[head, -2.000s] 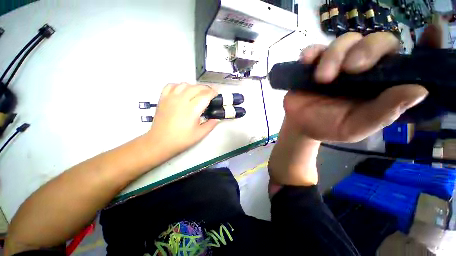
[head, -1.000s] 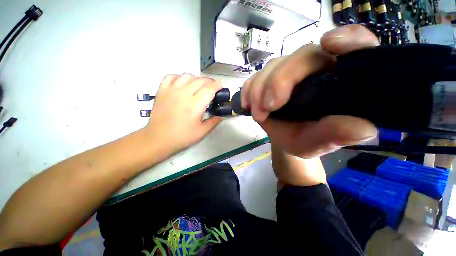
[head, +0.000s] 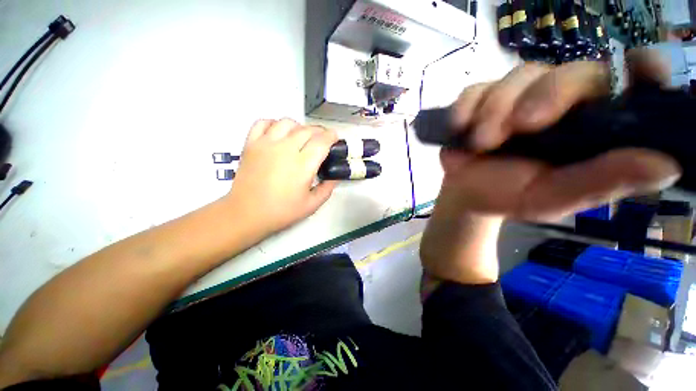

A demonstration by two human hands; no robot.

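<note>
My left hand (head: 278, 172) holds two black housings (head: 355, 169) side by side on the white bench. Their rounded ends with tan bands stick out to the right of my fingers, and two small flat connectors (head: 226, 174) show to the left of my hand. My right hand (head: 526, 145) is closed around the black electric screwdriver (head: 595, 126), raised right of the housings and blurred. Its nose (head: 433, 126) points left, apart from the housings. The bit cannot be made out. The grey-white screw feeder (head: 381, 65) stands behind the housings.
Black housings with paired leads (head: 34, 57) lie at the left of the bench. Many banded housings (head: 546, 27) are piled at the top right. A thin black cord (head: 411, 168) runs to the green bench edge (head: 305, 255). Blue bins (head: 626, 267) and a cardboard box (head: 643, 324) are at the lower right.
One second ago the screwdriver's nose was at the housings; it has moved away right and up, uncovering their banded ends. My left hand still holds the housings in nearly the same place.
</note>
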